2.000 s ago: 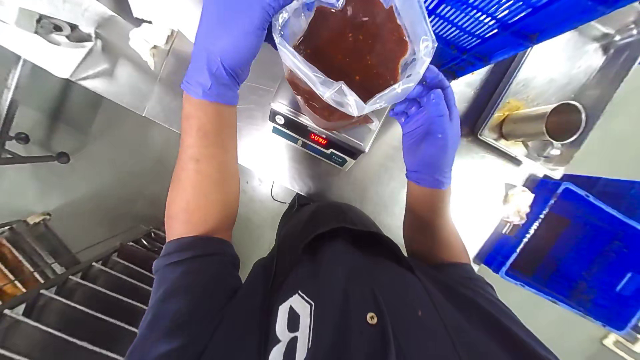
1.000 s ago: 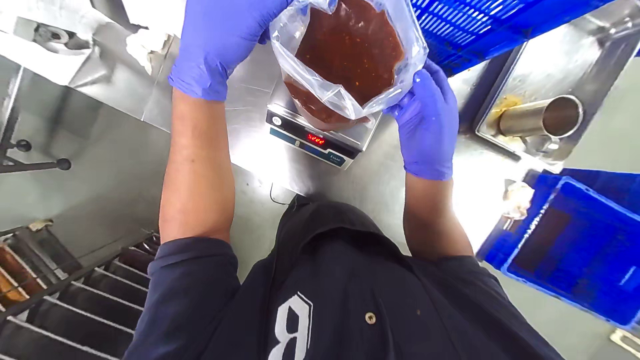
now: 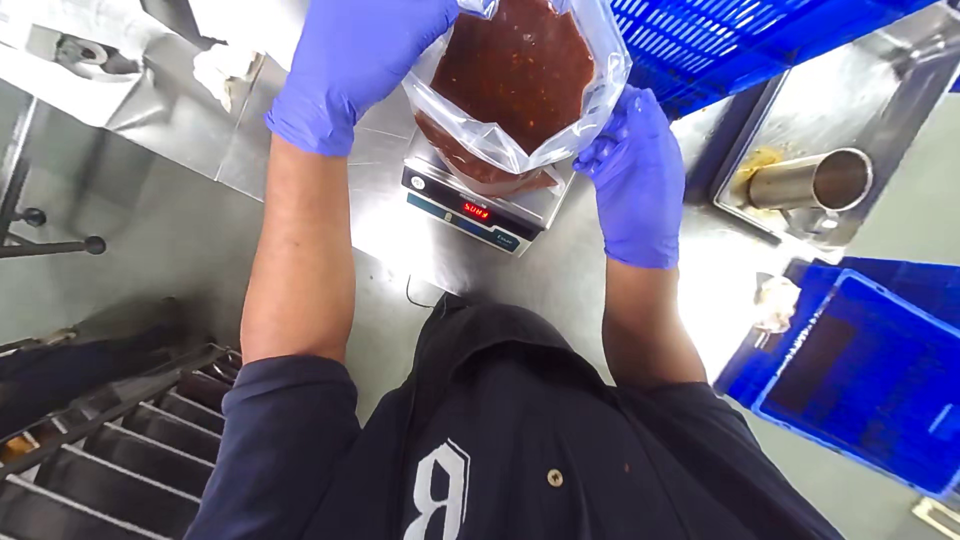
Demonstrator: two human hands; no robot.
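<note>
A clear plastic bag (image 3: 517, 146) of dark red-brown sauce (image 3: 517, 71) stands with its mouth open on a digital weighing scale (image 3: 469, 210), whose red display is lit. My left hand (image 3: 360, 64), in a purple glove, holds the bag's rim at the upper left; its fingertips are partly cut off by the top edge. On the right side my gloved right hand (image 3: 637, 176) grips the bag's edge, with its fingers partly behind the plastic.
A steel counter (image 3: 375, 150) bears the scale. Beyond my right hand are a blue slotted crate (image 3: 690, 45) and a metal tray (image 3: 862, 97) holding a steel jug (image 3: 810, 180). Blue bins (image 3: 877, 367) stand lower right, a crumpled cloth (image 3: 776, 304) beside them. A metal rack (image 3: 112, 457) is at lower left.
Both hands remain on the bag's rim. A dark shape has come into view above the rack at lower left.
</note>
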